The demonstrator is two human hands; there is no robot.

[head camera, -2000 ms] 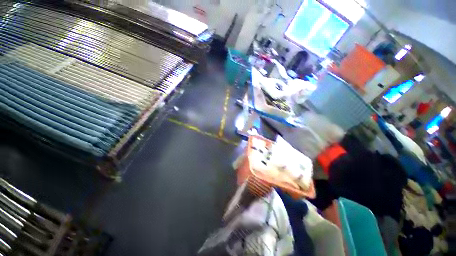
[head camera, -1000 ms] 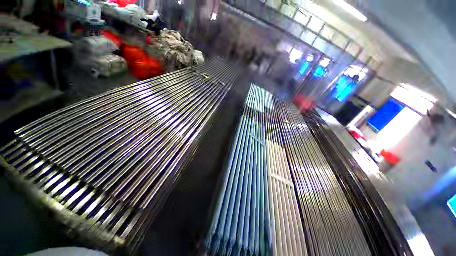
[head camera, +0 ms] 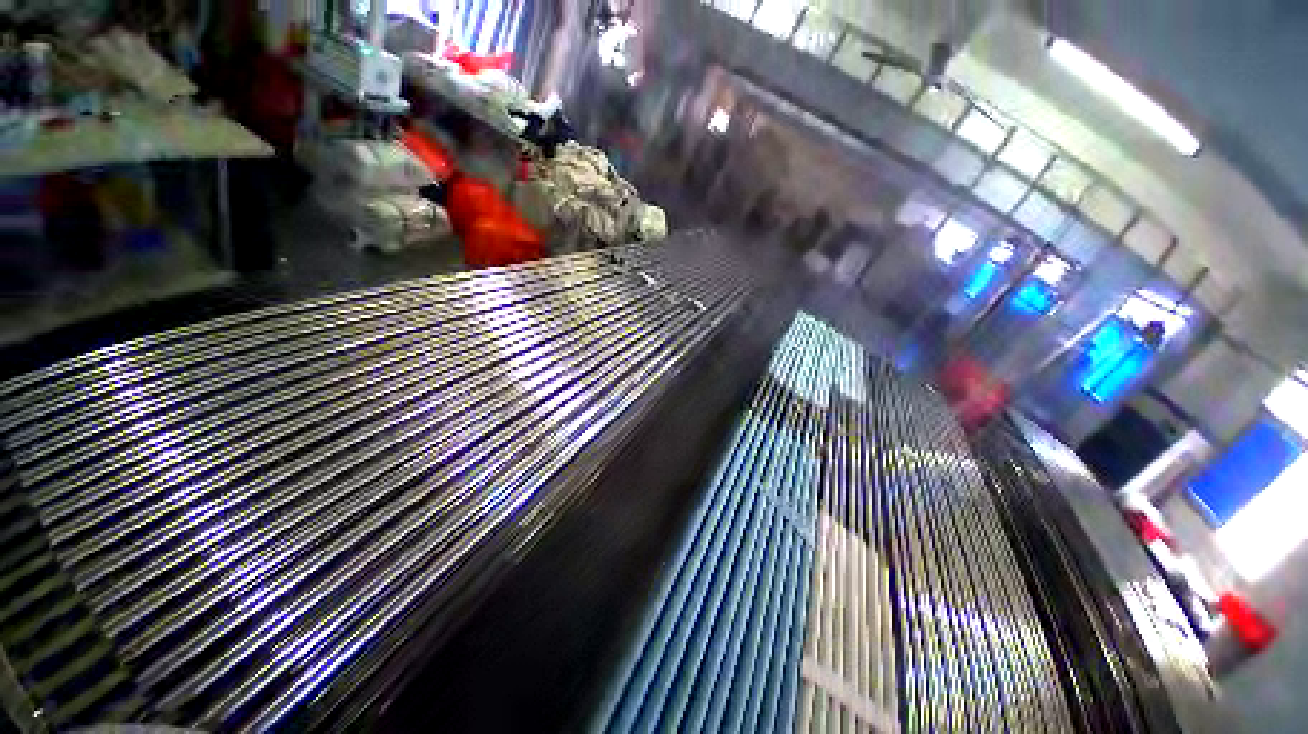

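Observation:
A blue curtain panel (head camera: 727, 581) lies in long parallel folds on the rack right of the dark gap. A cream curtain panel (head camera: 849, 624) lies along its right side. Each has a narrow band across its folds. Paler blue cloth (head camera: 821, 359) lies farther up the same rack. Bare shiny metal tubes (head camera: 330, 445) fill the rack on the left, with small clips near its far end. My left hand and my right hand are not in view.
A dark narrow gap (head camera: 603, 502) runs between the two racks. A pale worktable (head camera: 129, 141) stands at the upper left. White bundles (head camera: 387, 201), an orange-red bag (head camera: 492, 222) and piled beige cloth (head camera: 588, 194) lie beyond the left rack. Red objects stand at the right.
The view has swung from the worktables and bins to the racks, then moved forward along the left rack. The racks' cloth looks unchanged.

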